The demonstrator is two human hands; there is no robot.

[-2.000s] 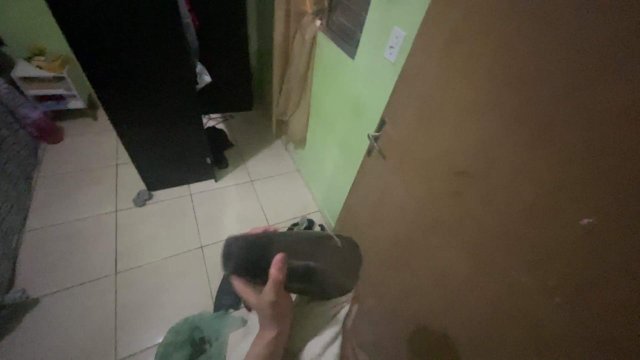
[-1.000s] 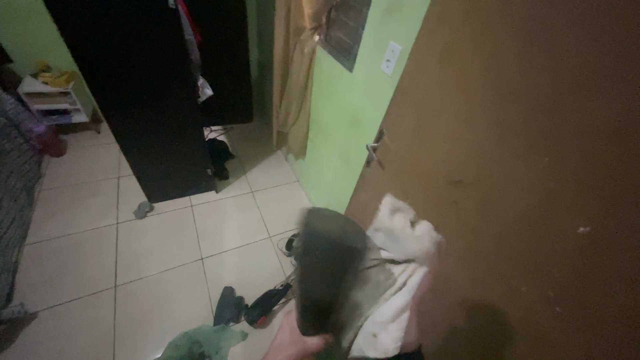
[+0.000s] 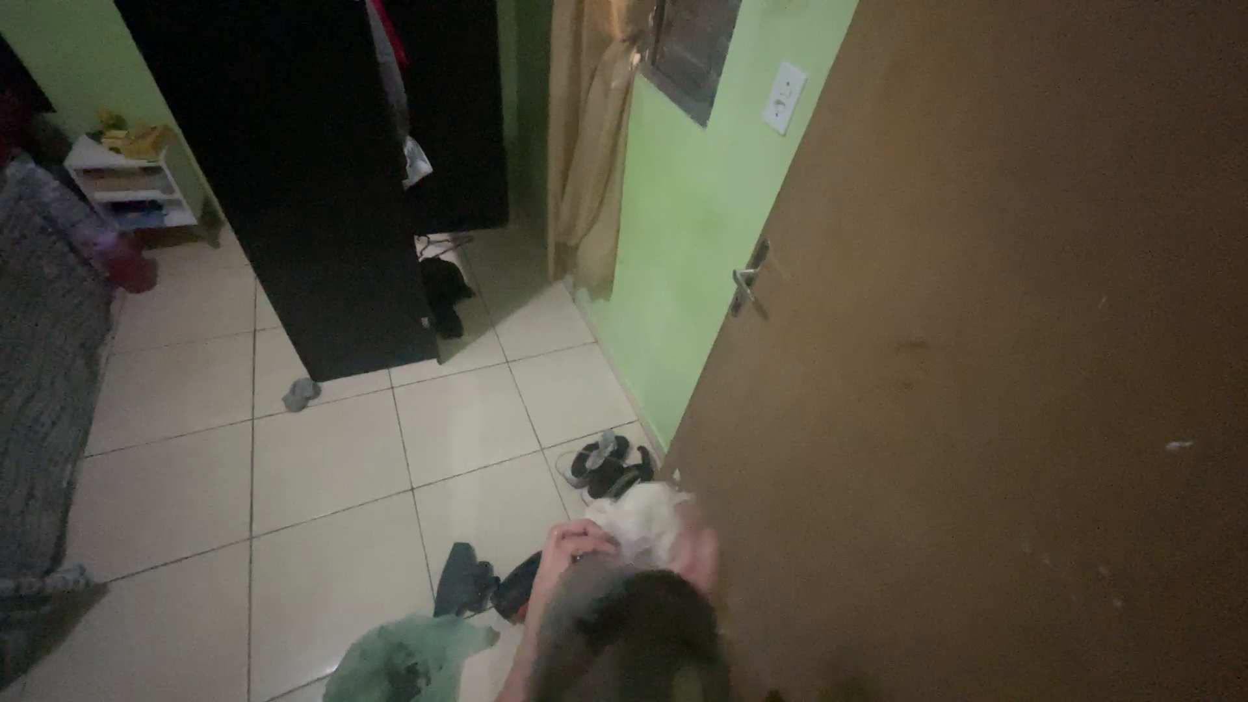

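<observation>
A dark, roughly cylindrical object (image 3: pixel 634 639) is close to the camera at the bottom centre, blurred. My left hand (image 3: pixel 575 541) has its fingers curled at the object's far end, beside a white cloth (image 3: pixel 639 522). On the cloth's right side is my right hand (image 3: pixel 694 551), smeared by motion and closed on the fabric. Part of both palms is hidden. Below and left of my left hand, dark footwear (image 3: pixel 463 580) and a crumpled green plastic bag (image 3: pixel 405 658) lie on the tiled floor.
A brown door (image 3: pixel 936 341) with a metal handle (image 3: pixel 749 280) stands close on the right. Shoes (image 3: pixel 609 466) lie by its lower edge. Ahead are a black wardrobe (image 3: pixel 292 195) and a tan curtain (image 3: pixel 590 127). A grey-covered bed (image 3: pixel 44 351) and white shelf (image 3: pixel 136 185) are at left.
The dark object was sideways two seconds ago and upright one second ago; now it extends towards the camera. The white cloth has moved left and down from in front of the door, with my right hand.
</observation>
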